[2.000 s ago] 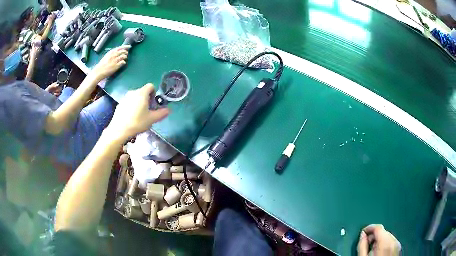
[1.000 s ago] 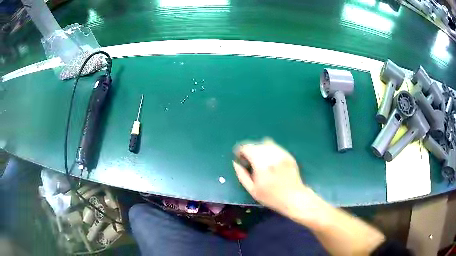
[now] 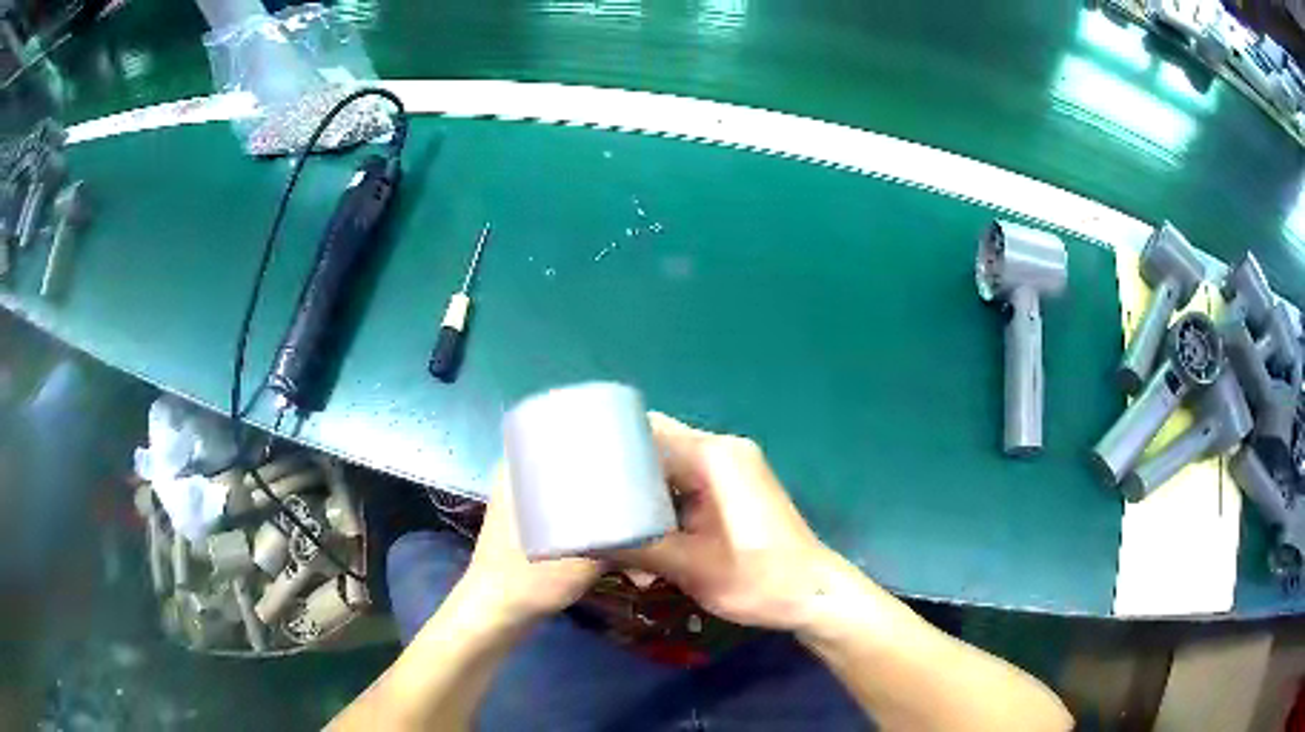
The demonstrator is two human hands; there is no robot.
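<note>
A grey fan unit (image 3: pixel 590 469) is held above my lap at the bench's front edge, its round head towards me. Its handle is hidden behind the head and hands. My left hand (image 3: pixel 533 555) holds it from the left and below. My right hand (image 3: pixel 723 522) is around its right side; the fingertips are partly hidden. An electric screwdriver (image 3: pixel 336 279) with a black cord lies at the left of the bench. A hand screwdriver (image 3: pixel 458 318) lies right of it. Small screws (image 3: pixel 604 252) are scattered on the green bench top.
Another fan unit (image 3: pixel 1023 336) lies at the right. A unit stack (image 3: pixel 1202 358) rests over a yellow card (image 3: pixel 1181 551) at the far right. A bag of screws (image 3: pixel 322 115) is at the far left edge. A box of beige parts (image 3: pixel 265 565) is below the bench at left.
My left hand has come from the left side of the bench with the fan unit to above my lap. My right hand has left the bench top and joined it at the unit.
</note>
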